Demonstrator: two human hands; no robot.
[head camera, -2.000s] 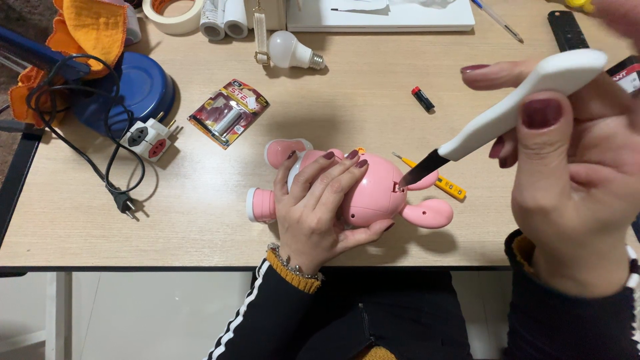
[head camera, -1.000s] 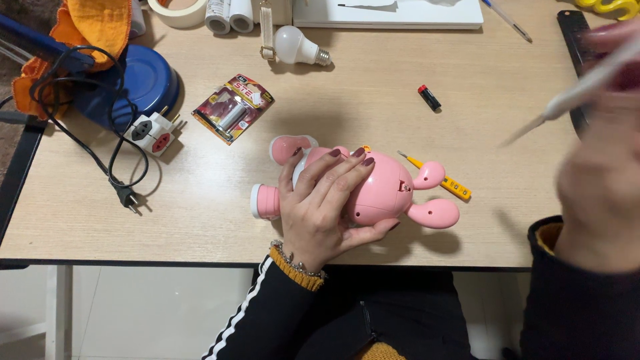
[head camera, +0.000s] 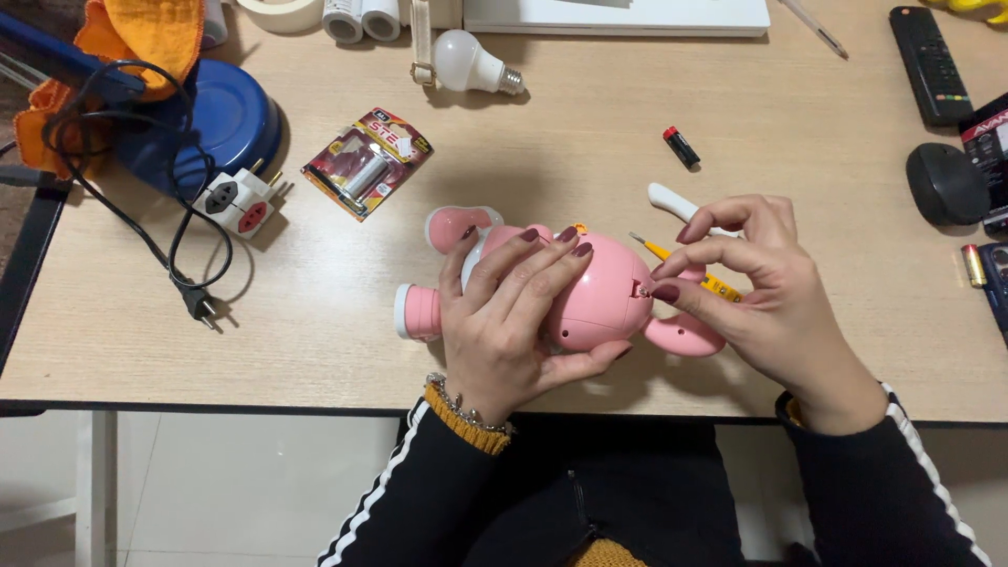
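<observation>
A pink plastic toy figure (head camera: 610, 295) with white-edged feet lies on the wooden table, its head end to the right. My left hand (head camera: 512, 315) is spread over the toy's body and grips it. At a small slot in the toy's head, the thumb and index fingertips of my right hand (head camera: 756, 291) nearly meet; whether they pinch a small part cannot be told. Beneath and beside the right hand lie a yellow screwdriver (head camera: 721, 288) and a white-handled tool (head camera: 671, 201), whose far end is hidden by the fingers.
A small battery (head camera: 681, 148) lies beyond the toy, a battery blister pack (head camera: 368, 164) to the left. Farther out are a light bulb (head camera: 465, 63), a white plug adapter (head camera: 236, 201) with a black cord, a blue round base (head camera: 228, 118), a remote control (head camera: 929, 67) and a black round object (head camera: 947, 183).
The white-handled tool, earlier in my right hand, now lies on the table. My right hand has come back to the slot in the toy's head. The left hand stays on the toy.
</observation>
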